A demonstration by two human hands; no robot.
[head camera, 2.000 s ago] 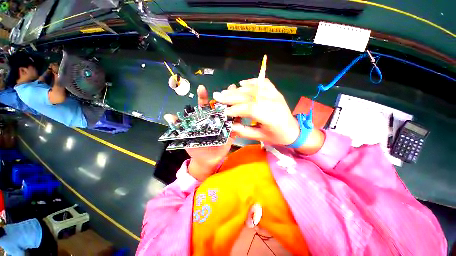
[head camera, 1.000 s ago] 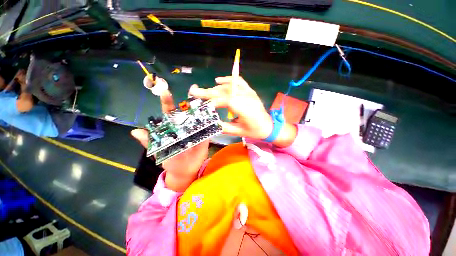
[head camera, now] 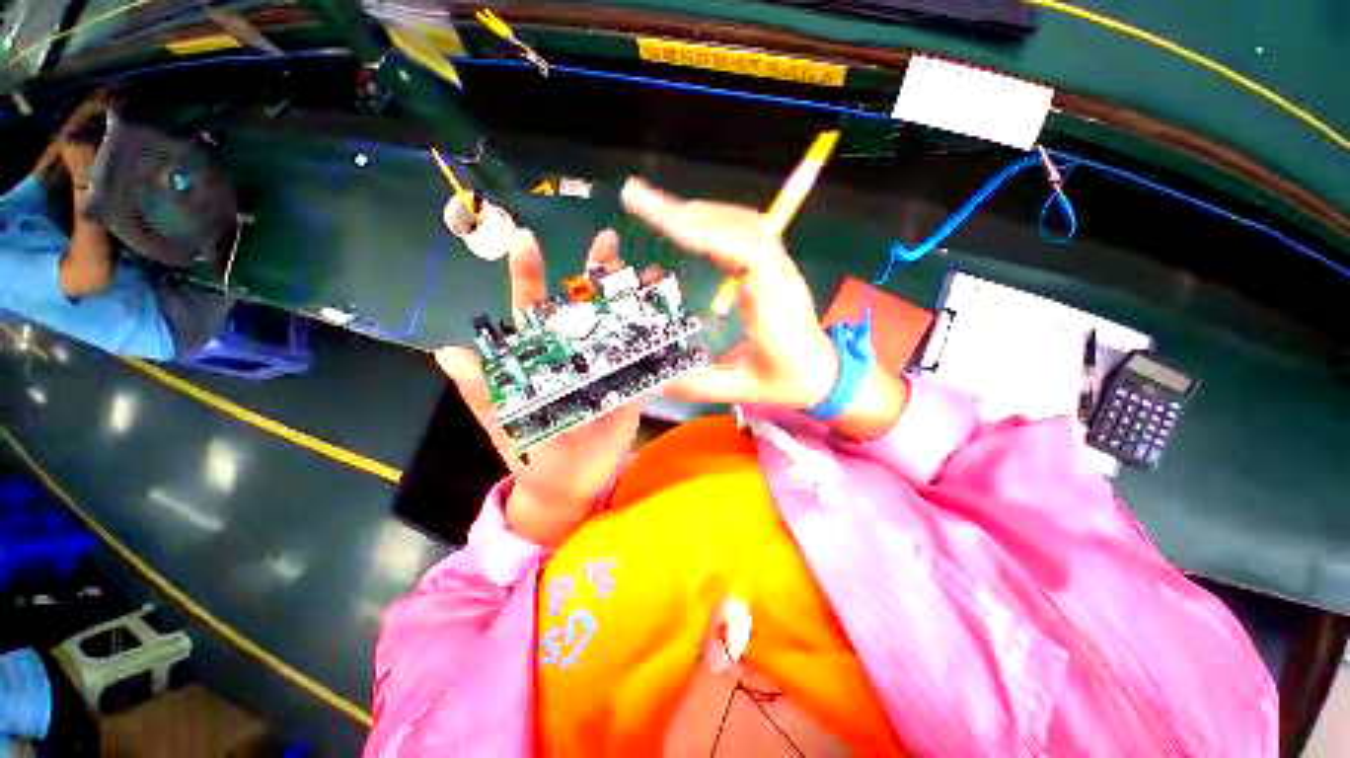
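A stack of two green circuit boards [head camera: 592,356] is held above the bench, tilted, with white, orange and black parts on top. My left hand [head camera: 555,459] holds it from below and behind, fingers showing past the far edge and thumb at the left. My right hand [head camera: 755,304], with a blue wrist strap [head camera: 850,370], is at the right end of the boards, fingers spread. A yellow stick tool [head camera: 803,181] is held between its fingers, pointing up. Whether the right fingertips touch the boards cannot be told.
A pale cup [head camera: 486,231] with a yellow stick stands behind the boards. To the right lie a red-orange card [head camera: 888,319], a clipboard with paper [head camera: 1007,348], a pen and a calculator [head camera: 1140,410]. A blue cord hangs from the bench rail. A person sits at the left by a fan [head camera: 166,190].
The boards have turned and tilted in my left hand. My right hand has opened wider, and its yellow stick leans more to the right. The view has shifted.
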